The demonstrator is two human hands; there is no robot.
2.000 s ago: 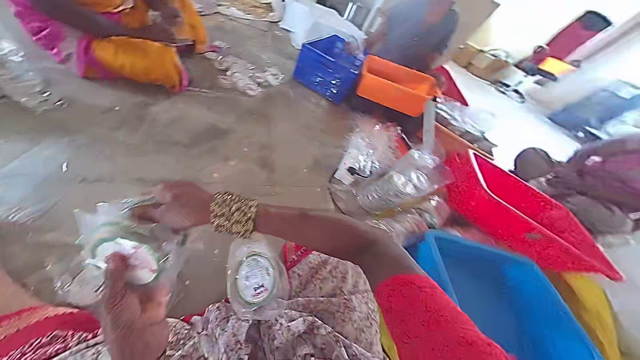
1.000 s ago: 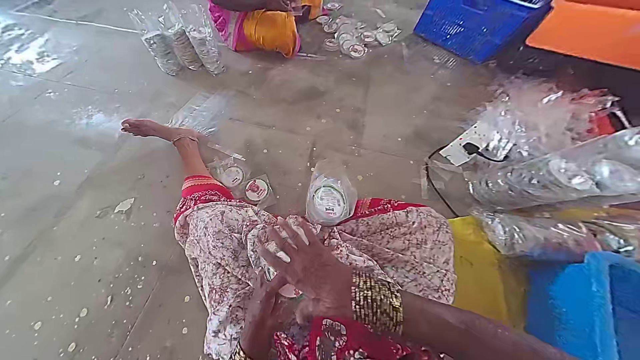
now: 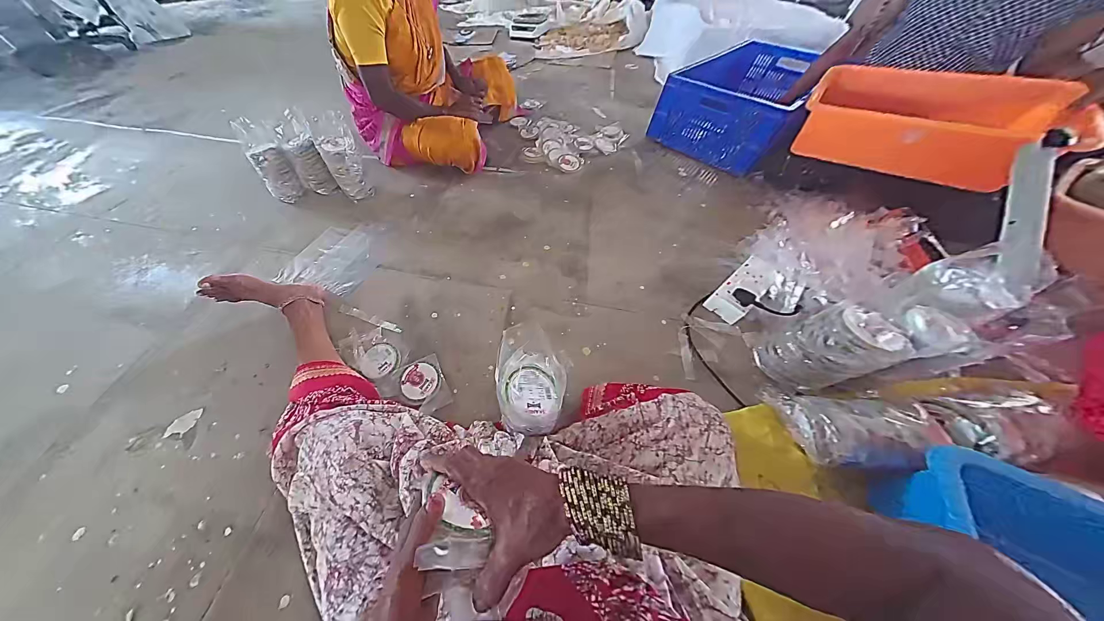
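Observation:
Over my lap, my left hand (image 3: pixel 414 552) and my right hand (image 3: pixel 517 504) are both closed around a round labelled packet (image 3: pixel 457 504) in clear plastic. The right hand lies across its top and side; the left supports its left edge. A clear plastic bag (image 3: pixel 532 388) holding round labelled items stands just beyond my lap. Two more round labelled packets, one with a green-edged label (image 3: pixel 378 358) and one with a red-printed label (image 3: pixel 420 380), lie on the floor by my outstretched leg.
Filled clear bags (image 3: pixel 302 159) stand at back left, near a seated person (image 3: pixel 414 86) with scattered round packets (image 3: pixel 569 142). A blue crate (image 3: pixel 720 116), an orange tub (image 3: pixel 931 129), a power strip (image 3: pixel 746 285), long filled plastic sleeves (image 3: pixel 828 341) and a blue tub (image 3: pixel 1018 526) are at right.
The view has swung widely. Two seconds ago my hands were apart, around a packet at left; now they are together on a packet over my lap.

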